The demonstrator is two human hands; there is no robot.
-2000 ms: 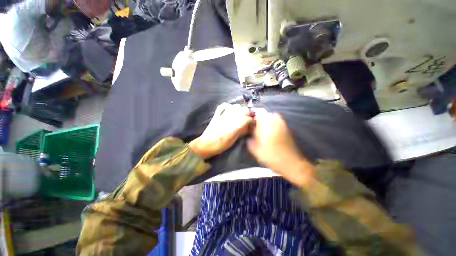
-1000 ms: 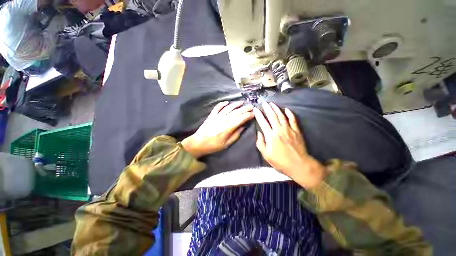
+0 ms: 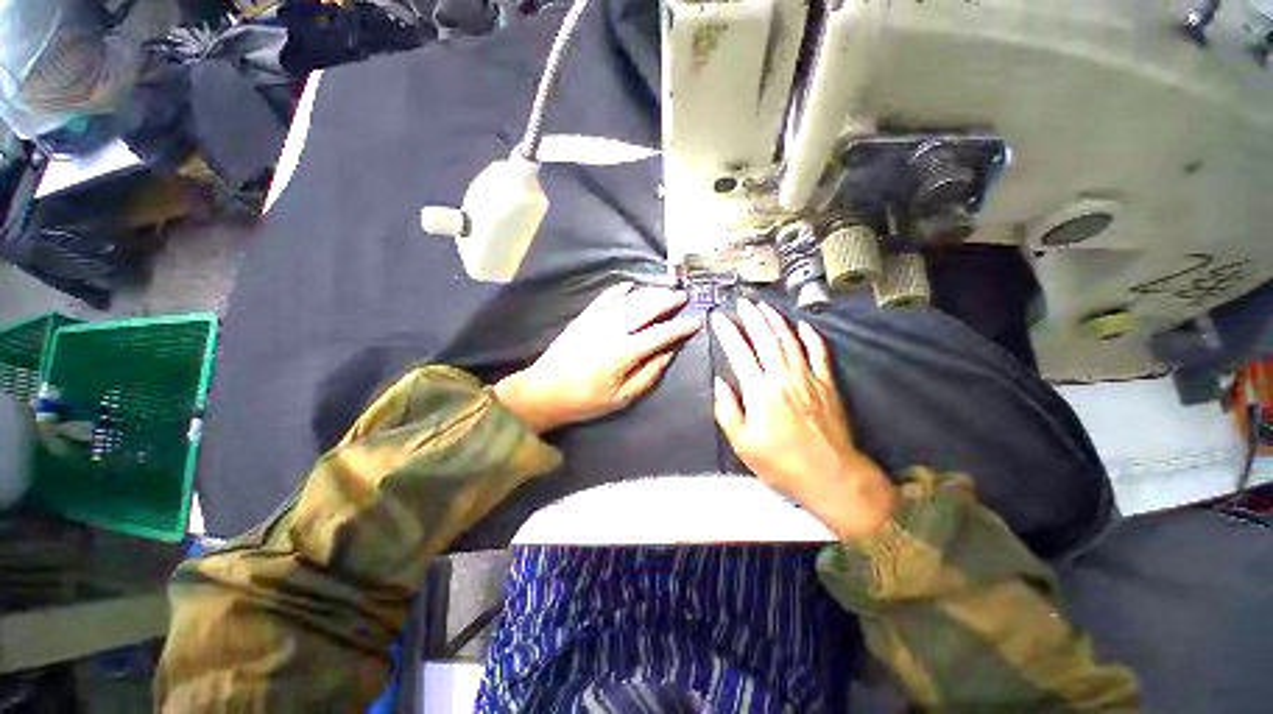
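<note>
A large dark cloth garment panel (image 3: 377, 237) covers most of the white table (image 3: 670, 511). The sewing machine (image 3: 733, 126) stands over it, and its presser foot (image 3: 708, 290) is down at the cloth. My left hand (image 3: 600, 360) lies flat on the cloth, left of a seam, fingertips close to the foot. My right hand (image 3: 789, 405) lies flat just right of the seam (image 3: 715, 439), fingers spread a little, fingertips just below the foot. The seam runs between my hands toward the needle. The needle itself is too small to tell.
A white work lamp (image 3: 503, 219) on a bendable neck hangs left of the machine head. Ribbed tension dials (image 3: 852, 255) sit right of the foot. A green crate (image 3: 129, 419) is at the left, dark cloth heaps (image 3: 237, 105) behind it. Grey cloth (image 3: 1187, 607) lies at the right.
Two seconds ago my fingers were pinched together at the foot; now both hands lie flat on the cloth beside the seam. Since one second ago, the hands have barely moved while the view has shifted.
</note>
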